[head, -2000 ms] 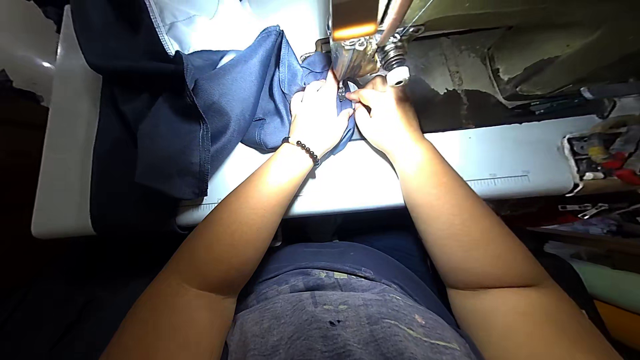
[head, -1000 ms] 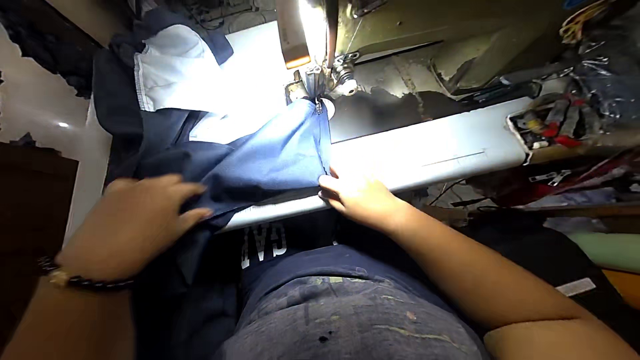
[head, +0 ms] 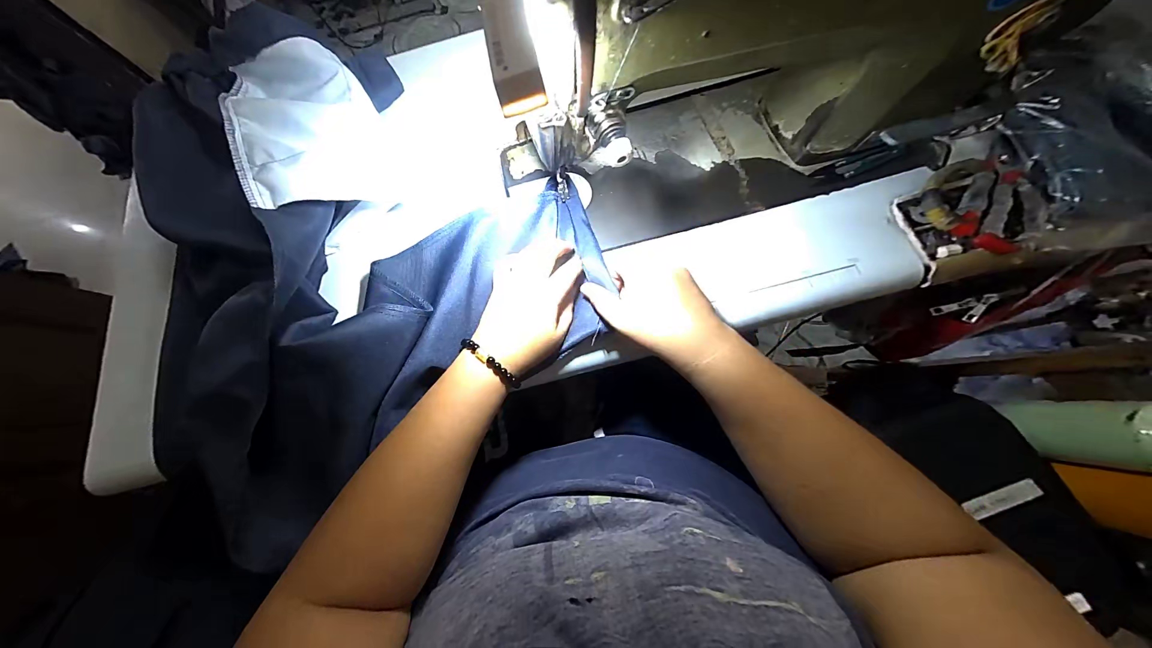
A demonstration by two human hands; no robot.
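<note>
Navy fabric of a garment runs over the white sewing table, its narrow end under the presser foot of a green sewing machine. My left hand, with a dark beaded bracelet at the wrist, presses on the cloth just in front of the foot. To its right, my right hand pinches the fabric's right edge near the table's front edge. A white pocket lining lies on the navy cloth at the left. The undersides of my fingers are hidden.
The white table carries ruled marks on the right. Beyond its right end sits a tray of small red and grey parts, with clear plastic beside it. A lamp hangs at the needle. Navy cloth drapes off the left front.
My left hand has moved from the bunched cloth at the left to the fabric before the presser foot. My right hand remains at the fabric's right edge.
</note>
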